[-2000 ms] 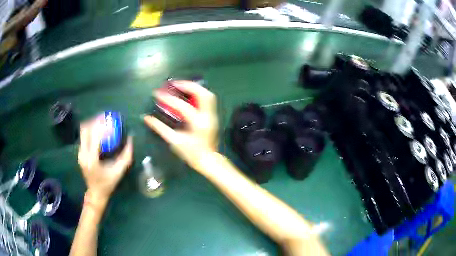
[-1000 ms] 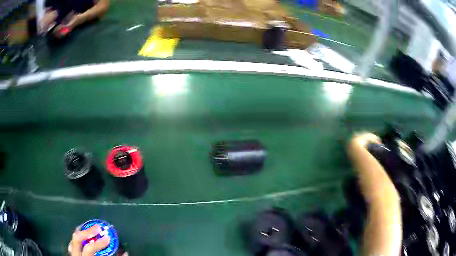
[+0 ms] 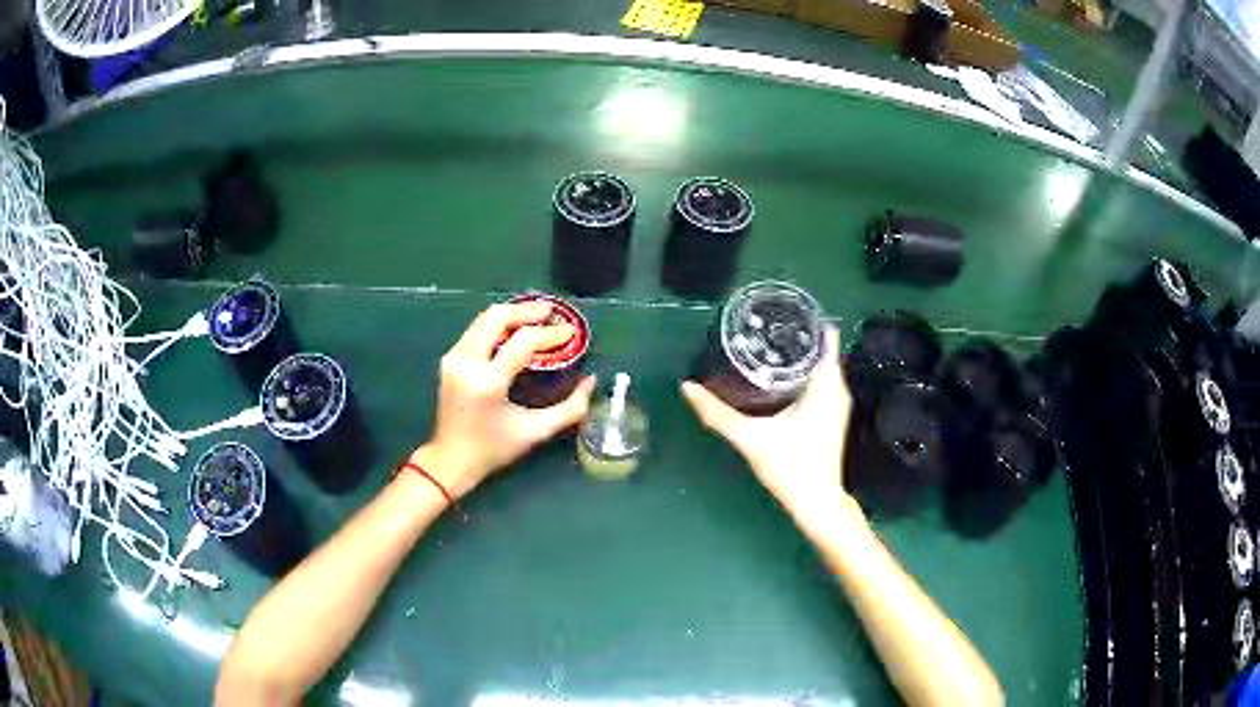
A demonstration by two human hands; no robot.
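My left hand [image 3: 500, 376] is closed round a black cylindrical unit [image 3: 558, 337] whose round top glows red, fingers on the top. My right hand [image 3: 790, 428] is round another black unit [image 3: 771, 336] with a dark glossy top and clear rim, held by its sides. A small glass bottle [image 3: 609, 445] with yellowish liquid and an upright white stem stands between my hands. Two dark-topped units [image 3: 594, 228] stand side by side beyond them.
White charging cables [image 3: 69, 359] tangle at left, with plugs at three units [image 3: 307, 396]. Black housings [image 3: 912, 428] cluster right of my right hand; stacked housings [image 3: 1161, 511] fill the far right. One unit [image 3: 913, 249] lies on its side. A white fan grille [image 3: 113, 17] is top left.
My right hand has come back from the far-right stack and now holds a unit. My left hand's unit glows red instead of blue. The two units beyond my hands are both dark.
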